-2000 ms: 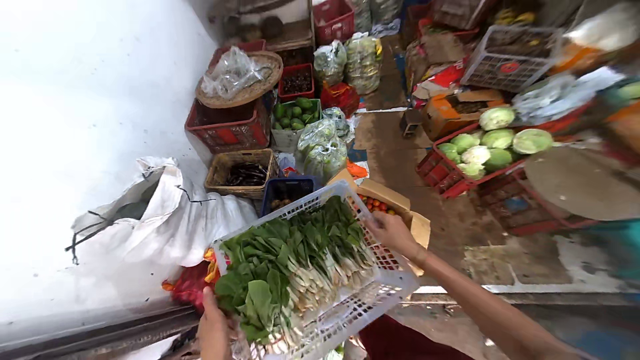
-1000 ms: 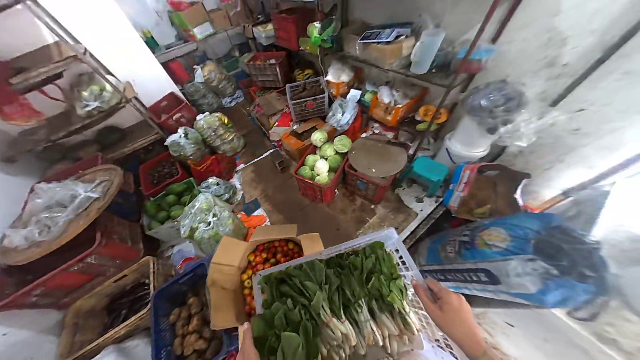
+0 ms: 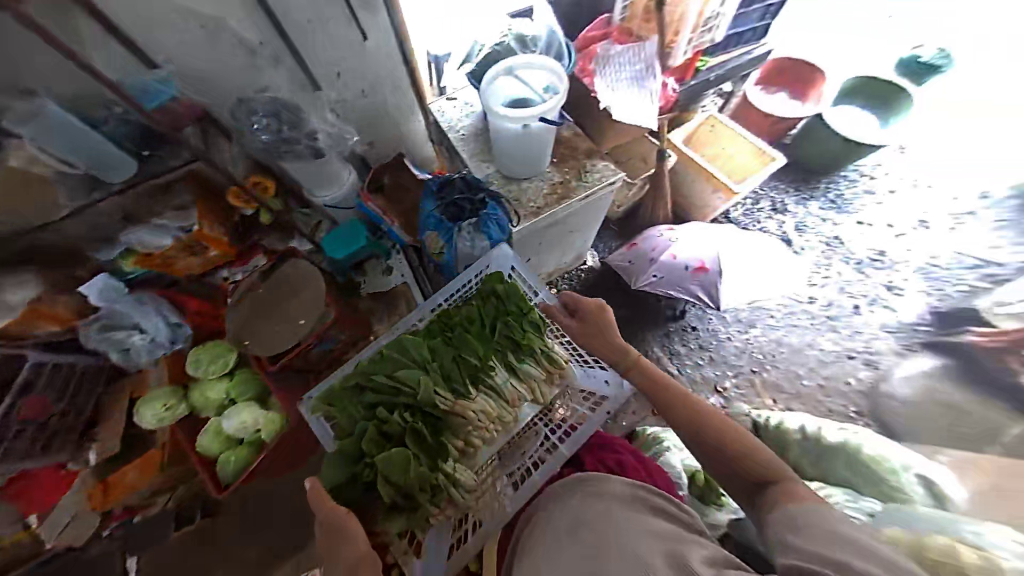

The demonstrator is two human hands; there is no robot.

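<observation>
A white perforated plastic crate (image 3: 528,472) tilts across the lower middle of the head view, in front of my body. Rows of leafy greens with pale stems (image 3: 432,368) lie inside it, leaves toward the far side. My right hand (image 3: 588,324) grips the crate's right rim, with the fingers over the edge. At the lower left my left hand (image 3: 340,528) is by the crate's near left corner; its thumb points up, and its other fingers are hidden or out of frame, so its hold does not show fully.
Left, a red crate holds cut cabbages (image 3: 232,408) beside a round brown board (image 3: 276,304). Ahead are a blue bag (image 3: 464,224) and a white bucket (image 3: 524,120) on a ledge. An umbrella (image 3: 688,264) lies on the gravelly ground; bagged vegetables (image 3: 848,456) lie lower right.
The view has swung far to the right, from the indoor shelves and crates toward the bright outdoor ground. The crate of greens has come along with my hands.
</observation>
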